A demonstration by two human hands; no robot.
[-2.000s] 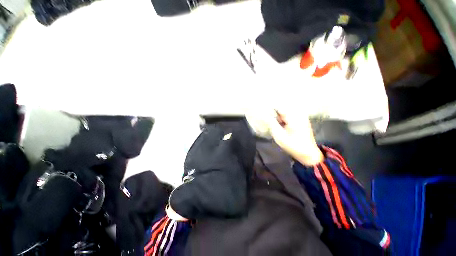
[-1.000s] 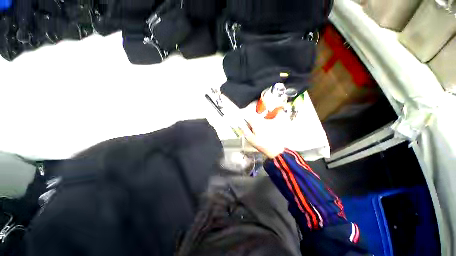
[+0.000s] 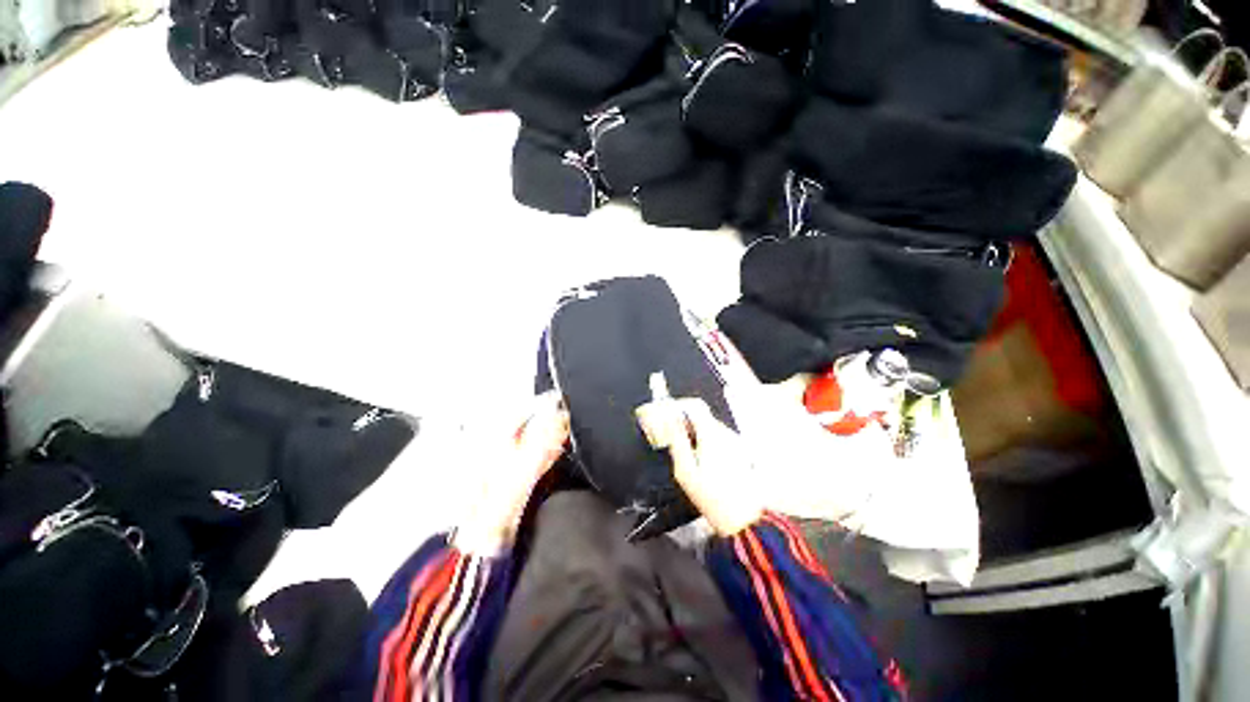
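Observation:
A black fabric bag (image 3: 624,364) with rounded corners is held up over the lap at the table's front edge, its flat face towards me. A thin pale zip line runs along its edge. My left hand (image 3: 537,446) grips the bag's lower left edge, its fingers partly hidden by the bag. My right hand (image 3: 692,453) lies on the bag's lower right, with thumb and fingers against its face near a small pale mark. Whether the right fingers pinch something small cannot be told.
Stacked black bags (image 3: 877,151) lie at the table's far right. More bags with pale zips (image 3: 124,507) are heaped at the left. A bottle with a red label (image 3: 853,391) stands near the right corner of the white table (image 3: 302,206). Dark cloth (image 3: 590,603) covers the lap.
The view has shifted to show more of the far table. The bag, large and blurred at left a second ago, is now in front of both hands. My right hand has moved from the table onto it.

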